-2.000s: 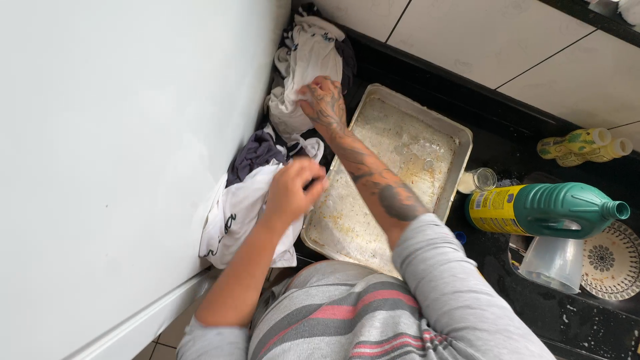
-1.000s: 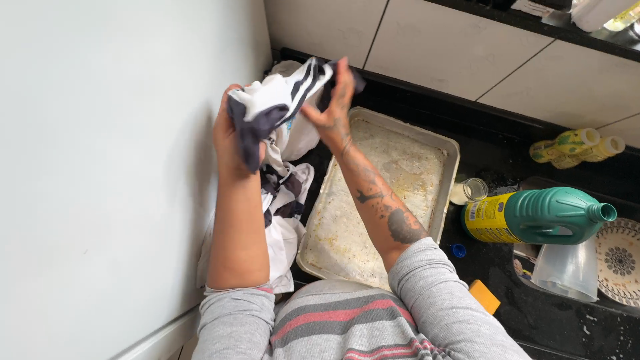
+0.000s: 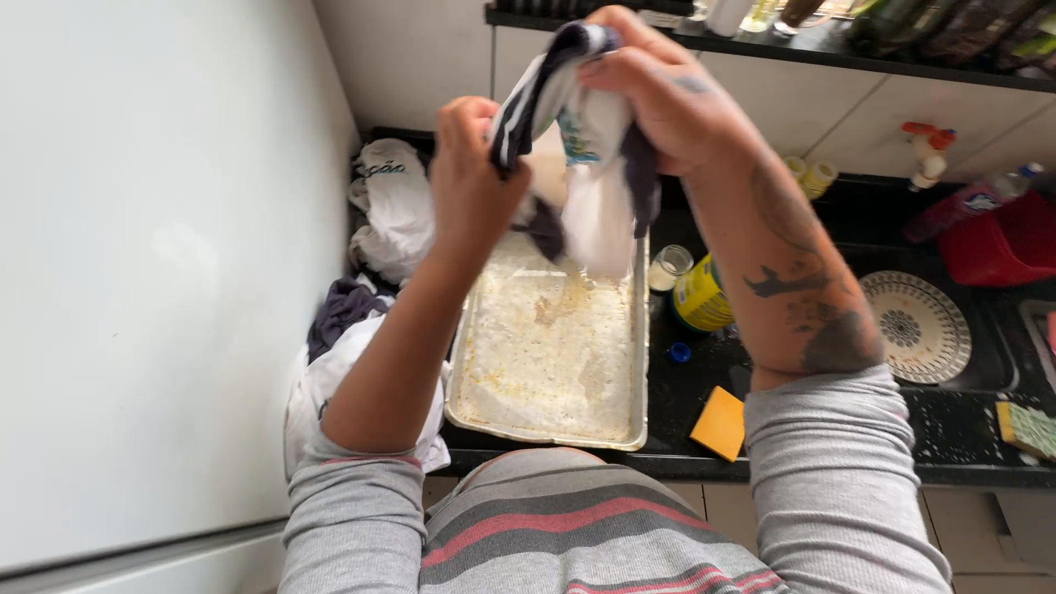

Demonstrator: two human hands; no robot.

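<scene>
Both my hands hold up a white and dark navy garment (image 3: pixel 598 198) by its striped edge. My left hand (image 3: pixel 478 165) grips the edge on the left, and my right hand (image 3: pixel 660 91) grips it higher up on the right. The cloth hangs in folds over the far part of a worn metal baking tray (image 3: pixel 553 355), which lies on the black counter. Left of the tray are a white garment with lettering (image 3: pixel 396 198), a bunched dark cloth (image 3: pixel 346 313) and a white cloth (image 3: pixel 346 355) nearer me.
A white appliance side (image 3: pixel 165 247) stands at the left. Right of the tray are a glass jar (image 3: pixel 670 268), a yellow-labelled bottle (image 3: pixel 705 297), a blue cap (image 3: pixel 679 353), an orange sponge (image 3: pixel 719 422), a patterned plate (image 3: pixel 916 327), a red container (image 3: pixel 1002 247) and a tap (image 3: pixel 928 153).
Two seconds ago my right hand was on the clothes pile; one second ago both hands held a bunched garment above it. Now the garment hangs over the tray. The view has shifted right.
</scene>
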